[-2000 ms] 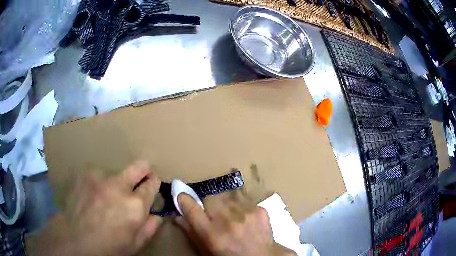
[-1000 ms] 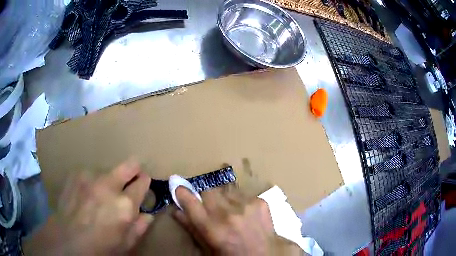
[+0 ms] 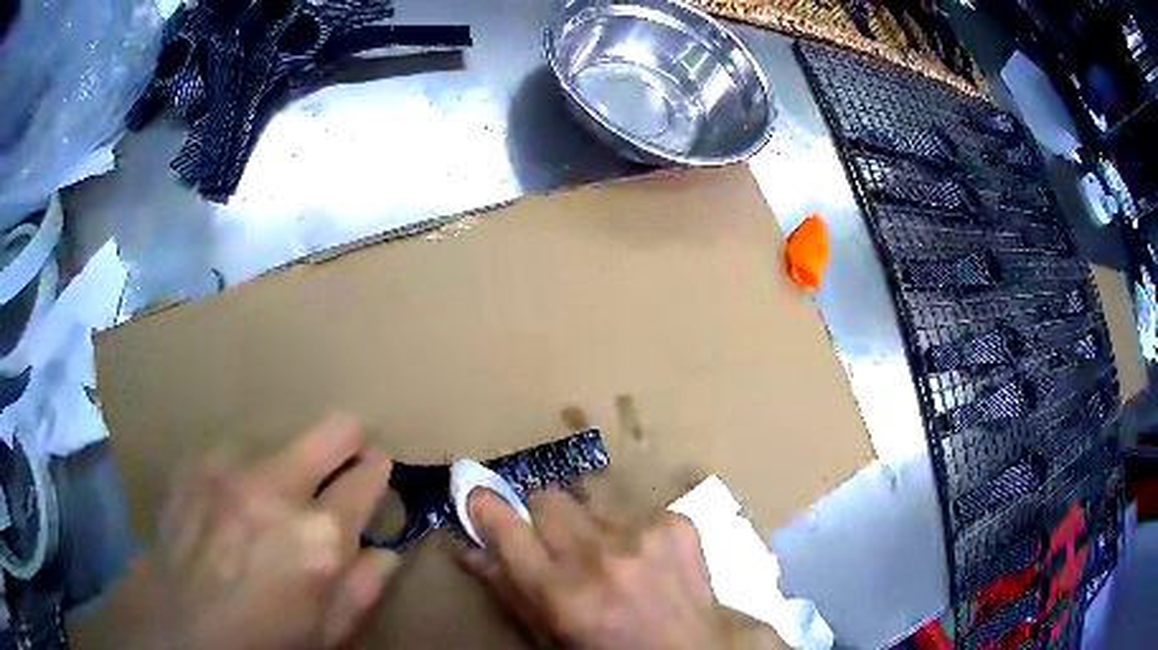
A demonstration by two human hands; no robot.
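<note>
A black watch case with its bracelet (image 3: 559, 460) lies on the cardboard work mat (image 3: 508, 318), its round open ring at the left and the linked strip reaching right. My left hand (image 3: 273, 540), blurred, holds the left side of the ring between thumb and fingers. My right hand (image 3: 597, 559) presses a white wiping cloth (image 3: 480, 498), wrapped over a fingertip, on the strip just right of the ring. The left part of the bracelet is hidden by my left hand.
A steel bowl (image 3: 660, 83) stands beyond the mat. An orange piece (image 3: 808, 252) lies at its right edge. White wipes (image 3: 743, 559) lie by my right hand. A mesh rack (image 3: 952, 273) holds black watches at right. Black bands (image 3: 235, 95), a plastic bag (image 3: 76, 76) and white rolls (image 3: 32, 254) are at left.
The view has shifted, so the bowl and mat sit higher and further left. The cloth fingertip has moved slightly right along the strip since a second ago. Both hands keep their places at the watch.
</note>
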